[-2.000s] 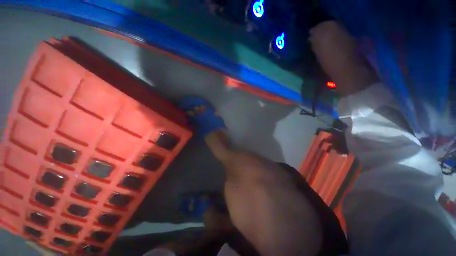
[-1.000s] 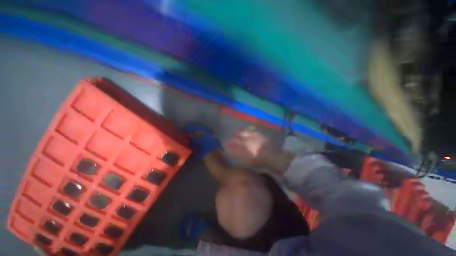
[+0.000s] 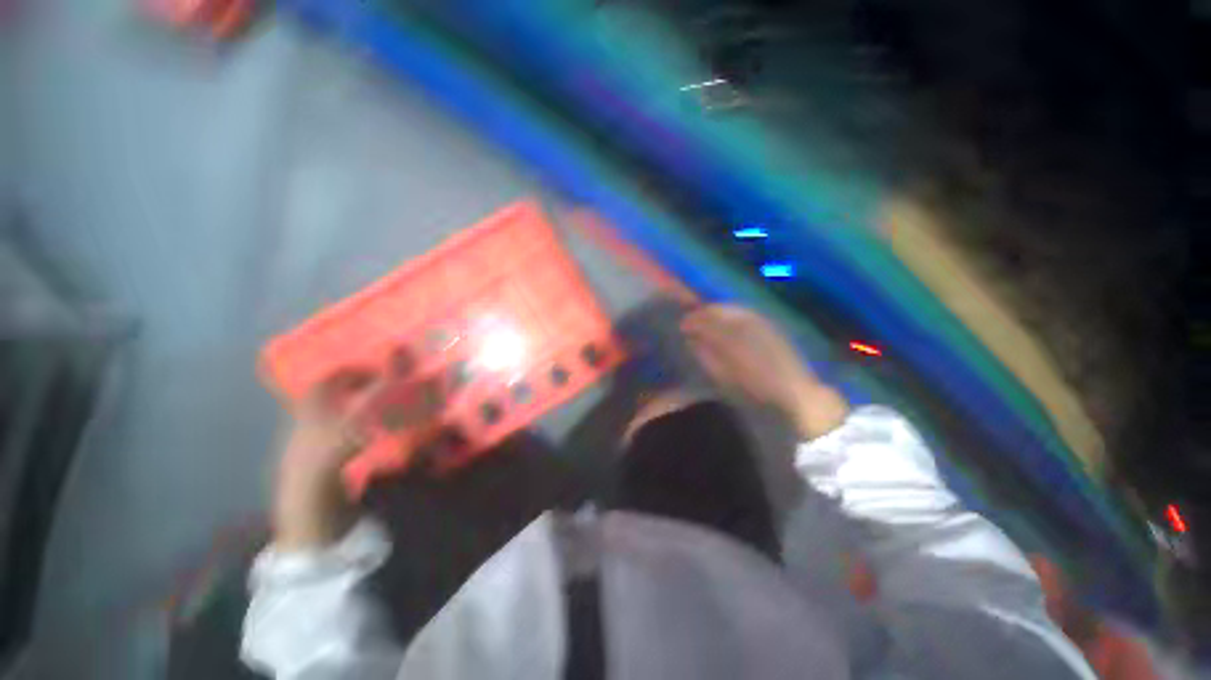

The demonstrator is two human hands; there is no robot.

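Note:
The orange-red compartment tray [image 3: 438,286] is tilted in front of me, left of centre. Dark watch bodies [image 3: 489,415] fill pockets along its near side, and a bright glare lies on it. My left hand [image 3: 316,458] is at the tray's lower left corner and grips it, with blurred fingers over the pockets. My right hand [image 3: 744,348] is beyond the tray's right end, beside the blue rack edge. It is blurred, and whether it holds anything cannot be told.
The blue rack edge [image 3: 438,100] runs diagonally from upper left to lower right, with green matting [image 3: 664,67] and a tan board strip [image 3: 983,306] beyond. Small blue lights [image 3: 777,271] and red lights glow there. Orange pieces show at upper left and lower right.
The view has shifted. The tray appears smaller, farther right and turned. My left hand now shows at its corner. My right hand has moved from near my knee towards the rack edge.

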